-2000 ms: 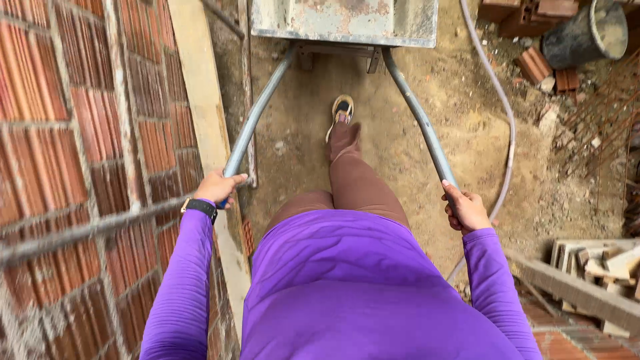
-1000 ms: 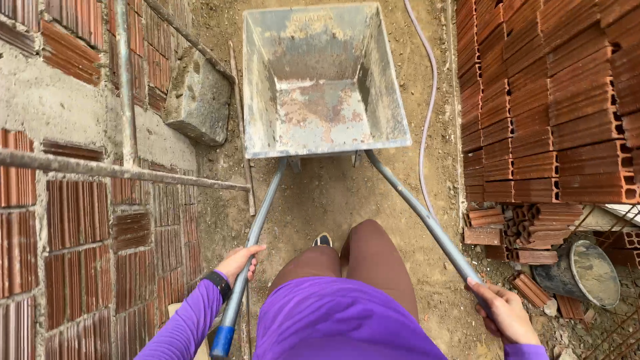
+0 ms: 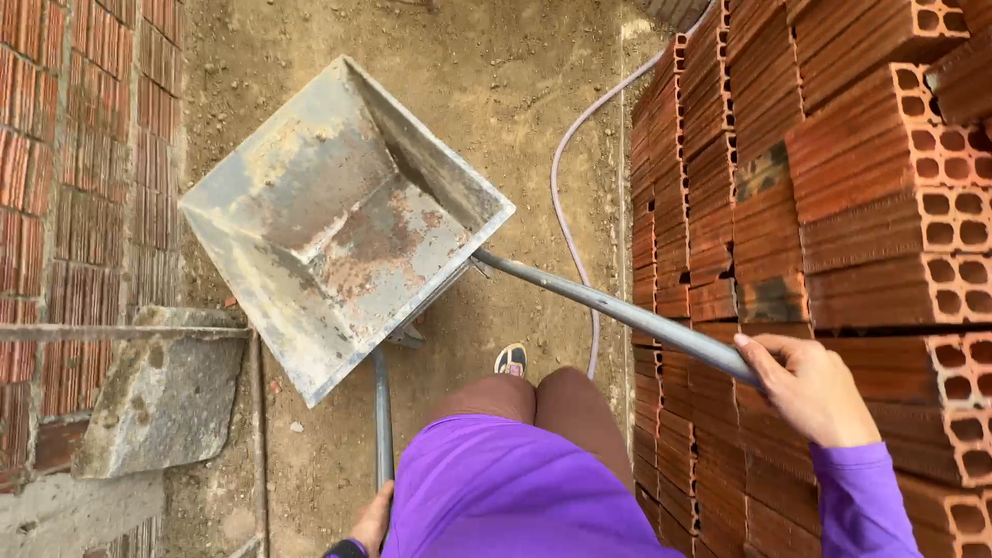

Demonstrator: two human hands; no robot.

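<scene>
An empty metal wheelbarrow tray [image 3: 387, 240], stained with rust and dried residue, is turned askew ahead of me, its front toward the upper left. Its right tubular handle [image 3: 612, 306] runs to my right hand [image 3: 810, 384], which grips it beside the stacked bricks. The left handle [image 3: 383, 418] comes down close to my body, with my left hand [image 3: 373, 518] closed on it at the bottom edge of view. Part of the left hand and the handle's end are hidden by my purple shirt. The wheel is hidden under the tray.
Hollow clay bricks [image 3: 763, 232] are stacked high along the right. A hollow-brick wall [image 3: 101, 178] stands at the left, with a rough stone block [image 3: 167, 395] and metal bars [image 3: 258, 442] near it. A hose [image 3: 559, 198] lies on the dirt ground between tray and stack.
The wheelbarrow has swung from straight ahead to an angle, its front to the left. Both hands stay on the handles. The view has moved forward along the passage, beside the brick stack.
</scene>
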